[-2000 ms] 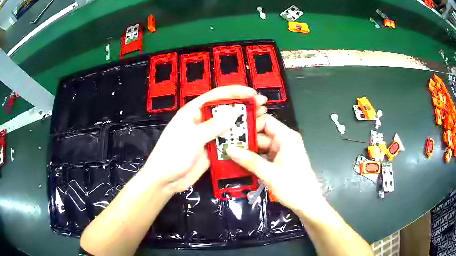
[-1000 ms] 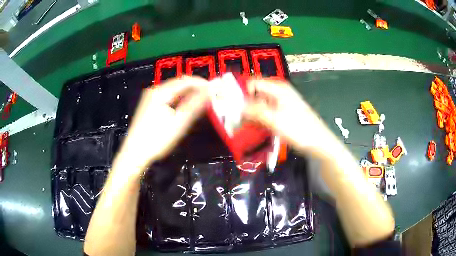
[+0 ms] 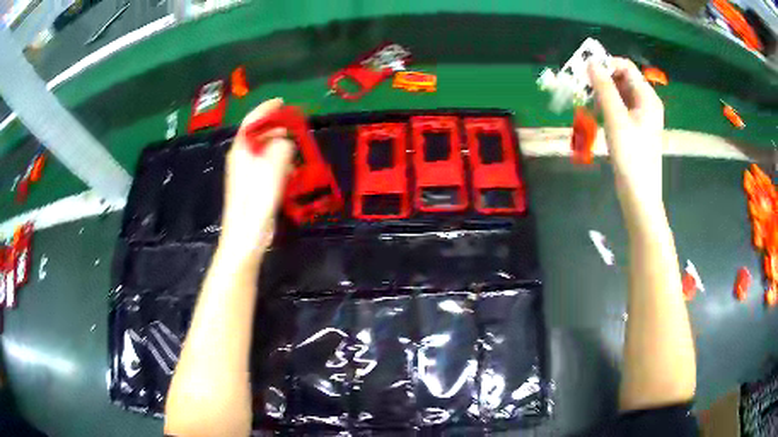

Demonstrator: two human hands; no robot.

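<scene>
My left hand (image 3: 260, 158) grips a red front housing (image 3: 311, 183) at the upper left of the black blister tray (image 3: 196, 265), tilted and slightly blurred. Three empty red housings (image 3: 438, 162) lie in the tray's top row to its right. My right hand (image 3: 629, 94) is over the far edge of the green belt and holds a white inner module (image 3: 587, 64) by its side. Small white parts (image 3: 559, 88) and an orange-red part (image 3: 583, 135) show blurred below the module; whether they hang from it cannot be told.
The green conveyor belt (image 3: 281, 64) carries a red part-assembled unit (image 3: 368, 72), an orange part (image 3: 415, 81) and another red unit (image 3: 207, 106). A heap of orange parts (image 3: 762, 209) lies at the far right. A small white part (image 3: 601, 246) lies on the bench. Grey posts stand at left.
The red unit with white module has left both hands; one like it now lies on the belt. My left hand has taken hold of a tray housing, my right hand a white module. The loose pile has largely gone.
</scene>
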